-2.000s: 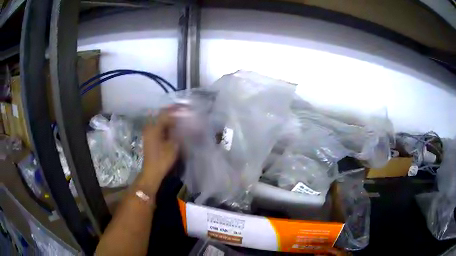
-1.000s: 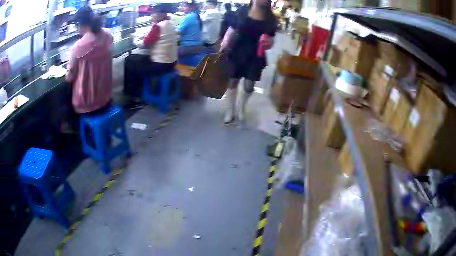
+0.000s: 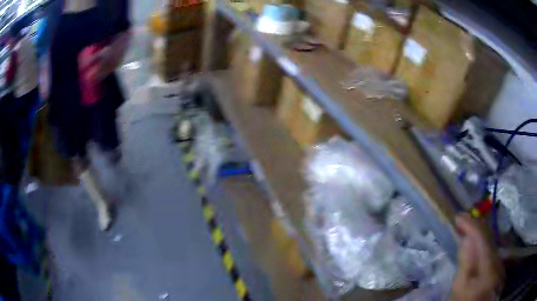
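One hand, apparently my right hand point(image 3: 478, 261), shows blurred at the lower right, beside the shelf's metal edge, fingertips up. Whether it touches the edge or holds anything cannot be told. My left hand is out of the picture. Nearest in front are crumpled clear plastic bags point(image 3: 347, 211) on the lower shelf. Further bags of parts point(image 3: 468, 159) lie on the upper shelf at the right, near a red-and-yellow piece point(image 3: 483, 207) and a dark cable loop point(image 3: 500, 170).
Brown cartons point(image 3: 433, 64) stand on the upper shelf, with a light-blue and white round item point(image 3: 279, 20). More cartons point(image 3: 300, 109) stand below. A person in dark clothes point(image 3: 88, 76) is in the aisle at the left. Yellow-black tape point(image 3: 218, 235) runs along the grey floor.
The view has swung right, towards the rack. The person in dark clothes is closer and now at the left. A hand has appeared at the lower right; the stools are mostly out of view.
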